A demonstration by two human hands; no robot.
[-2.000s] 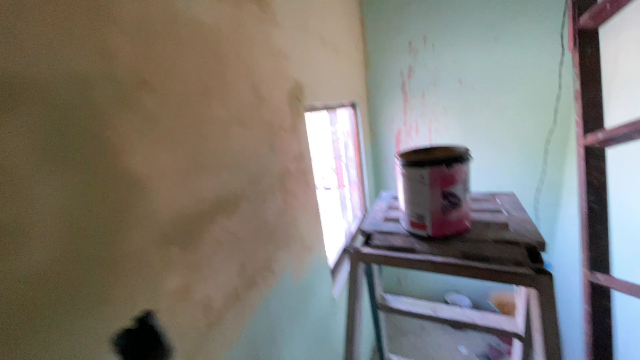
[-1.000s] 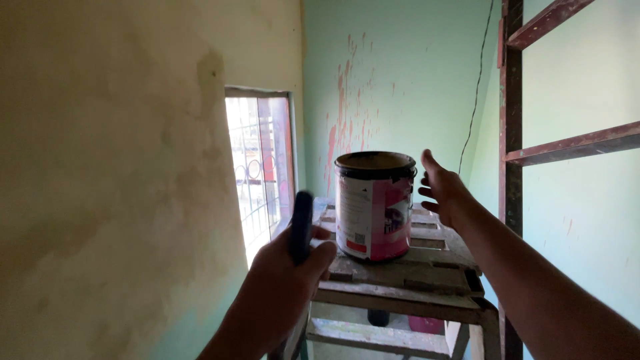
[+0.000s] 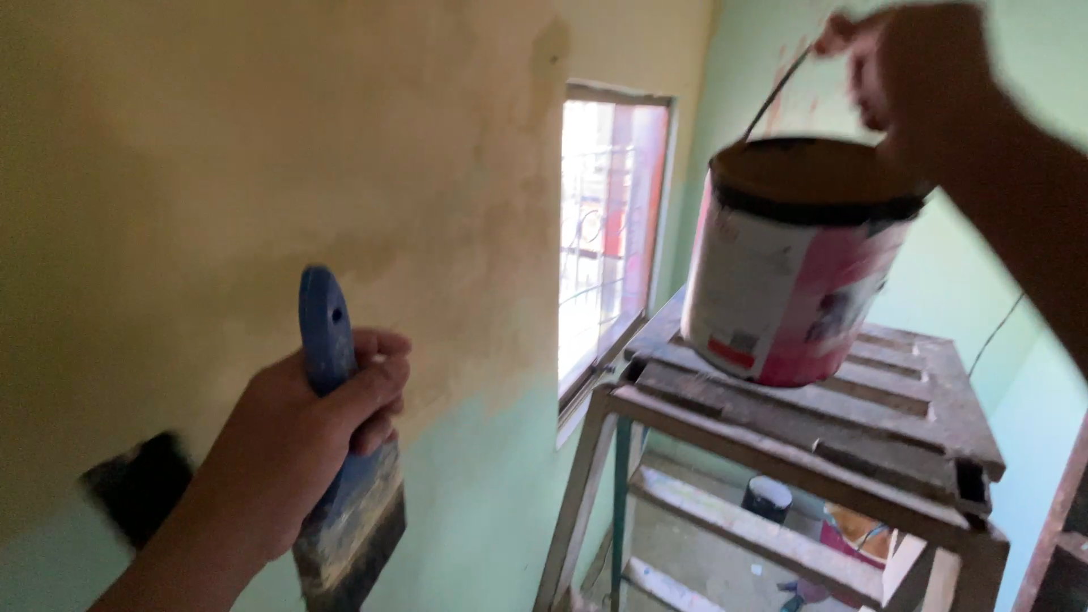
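Observation:
My left hand grips a wide paintbrush by its blue handle, bristles pointing down, in front of the wall. At the upper right, my right hand holds the wire handle of a paint bucket with a black rim and a pink and white label. The bucket is tilted over the slatted top of a stepladder or stand; whether its base still touches the top I cannot tell. Its inside looks brownish.
A yellow-over-green wall fills the left, with a barred window beside the stand. A blurred black object is at the lower left. Below are a small dark container and a pink container. A dark frame rises at the right edge.
My right hand, open beside the bucket a second ago, has taken hold of its handle. The bucket now tilts. The brush in my left hand shows its bristles.

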